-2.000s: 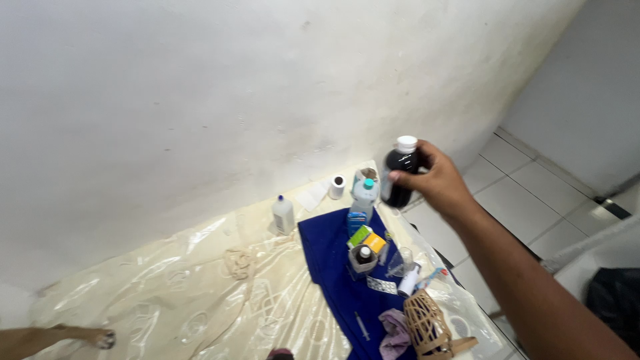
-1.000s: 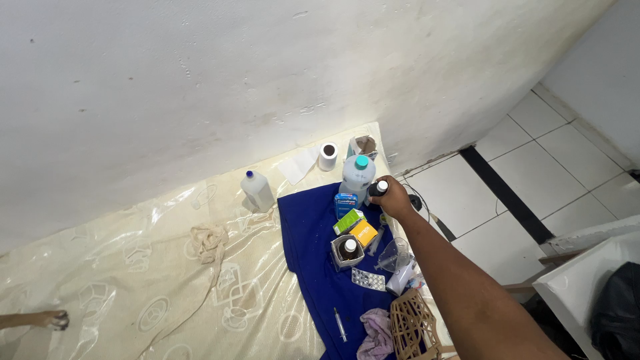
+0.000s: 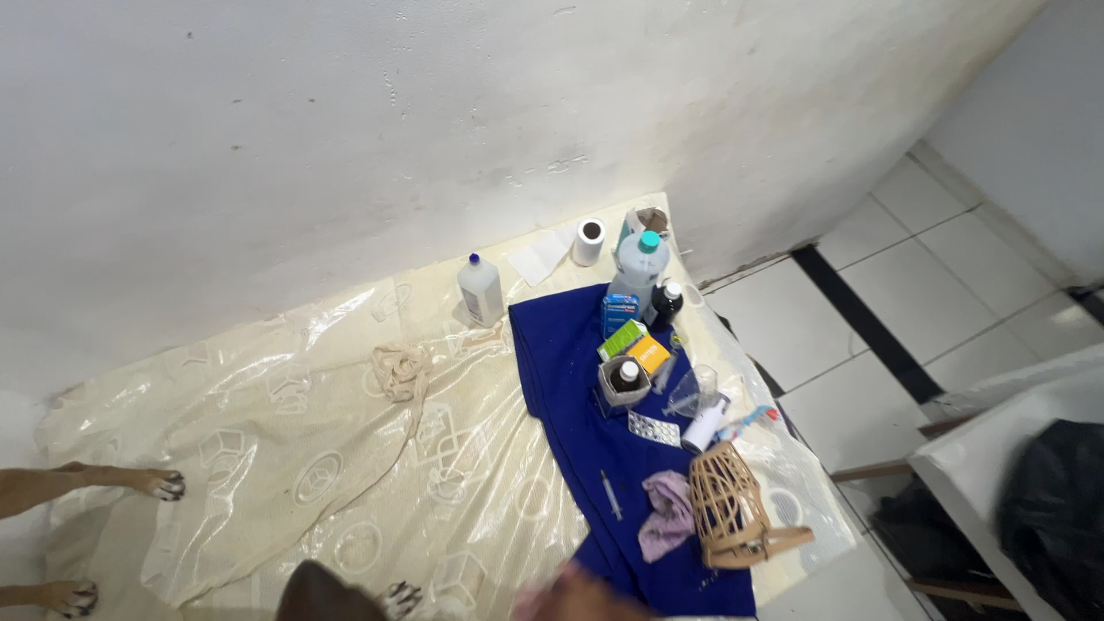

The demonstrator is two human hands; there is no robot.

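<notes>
A blurred hand, apparently my right hand [image 3: 582, 595], shows at the bottom edge below the blue cloth [image 3: 561, 414]; whether it holds anything cannot be made out. My left hand is out of view. A dark bottle with a white cap [image 3: 666, 306] stands upright beside a clear bottle with a teal cap [image 3: 640, 267]. Near them on the cloth are a blue box [image 3: 619, 316], a green and yellow box [image 3: 645, 352], a second dark bottle in an open carton [image 3: 623, 384], a blister pack [image 3: 654, 429] and a syringe [image 3: 611, 496].
A dog's legs [image 3: 112, 479] and part of its dark head [image 3: 323, 595] show on the plastic-covered mattress [image 3: 345, 466]. A basket muzzle [image 3: 729, 504] lies by a lilac cloth [image 3: 667, 516]. A paper roll [image 3: 588, 241] and a white bottle [image 3: 480, 291] stand near the wall.
The dark bottle, earlier held in my right hand, now stands released beside the teal-capped bottle. My right arm has withdrawn from the bottles. More of the dog shows at the lower left.
</notes>
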